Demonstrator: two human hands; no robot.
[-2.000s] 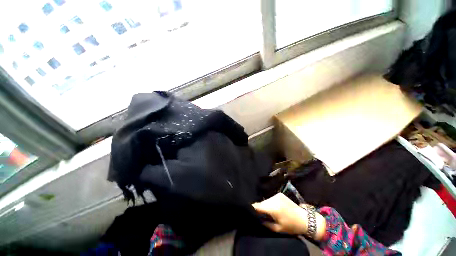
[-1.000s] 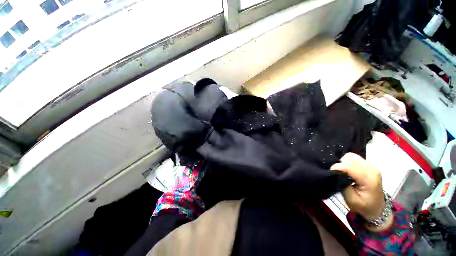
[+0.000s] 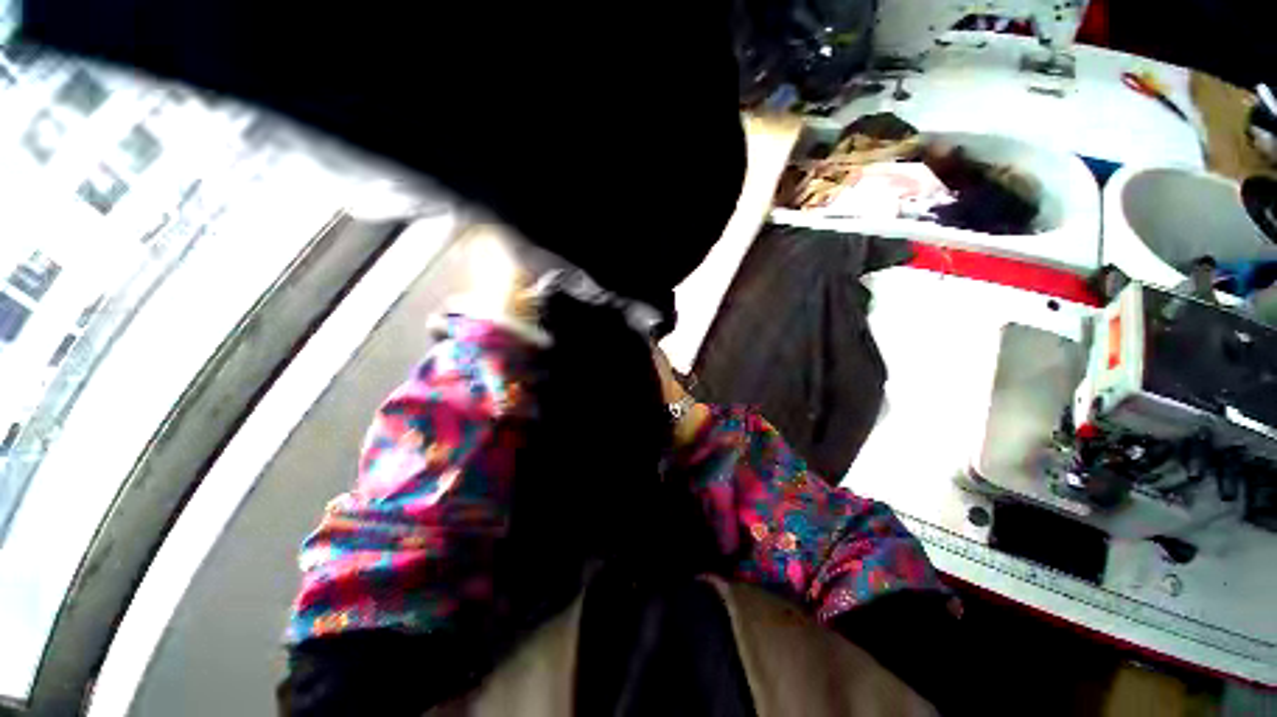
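Note:
A large black fabric piece [image 3: 602,126] is lifted close to the camera and fills the top middle of the view. It also hangs down between my forearms. My left hand [image 3: 493,277] is washed out and blurred at the fabric's lower left edge; it appears closed on the cloth. My right hand [image 3: 667,376] is at the fabric's right side, mostly hidden behind it, with only the wrist side and a metal bracelet showing. Its fingers are hidden, so its hold cannot be made out.
The overlock machine [image 3: 1190,357] stands at right on a white, red-edged table [image 3: 924,434]. Another black cloth [image 3: 798,336] lies at the table's left side. Two rounded bins [image 3: 1078,210] are behind, one with mixed scraps. The window wall [image 3: 266,476] is at left.
The black fabric has been raised towards the camera. My hands have come closer together in front of me. The view has turned right, showing the machine and more of the table.

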